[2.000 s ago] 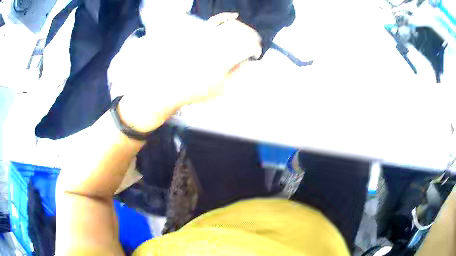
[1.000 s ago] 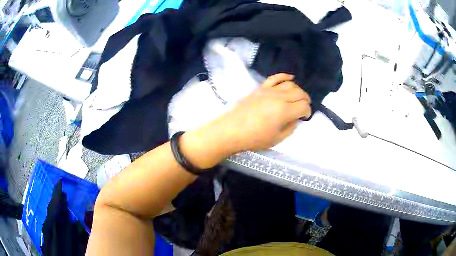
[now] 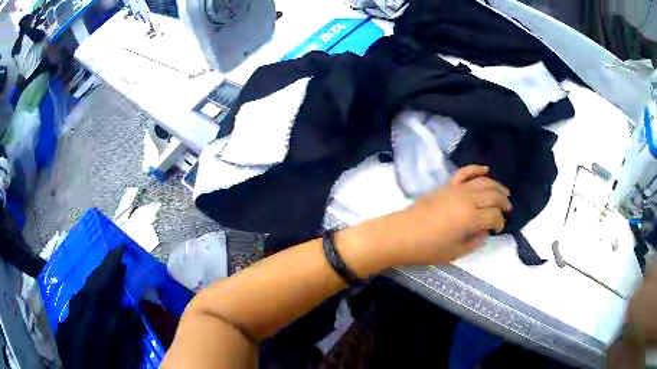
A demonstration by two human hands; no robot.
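Observation:
A large black garment piece [image 3: 338,137] lies bunched on the white machine table. Its white-grey pocket fabric with overlocked edges [image 3: 421,155] shows in the middle, and another white panel [image 3: 266,126] shows at its left. My left hand [image 3: 465,216], with a dark band at the wrist, has its fingers curled on the garment's near right edge; the fingertips are partly hidden. A narrow black strip [image 3: 529,249] sticks out beside the fingers. My right hand [image 3: 641,310] is blurred and cut off at the right edge, so its grip cannot be told.
An edge ruler [image 3: 468,290] runs along the table front. A machine plate [image 3: 594,223] lies right of the cloth, near the machine [image 3: 645,158]. Another sewing machine [image 3: 227,29] stands upper left. A blue crate [image 3: 83,252] with black cloth is on the floor at lower left.
The view has swung left and the glare has faded, showing more floor and the other machine. My left hand stays on the garment. A blurred right hand now shows at the right edge.

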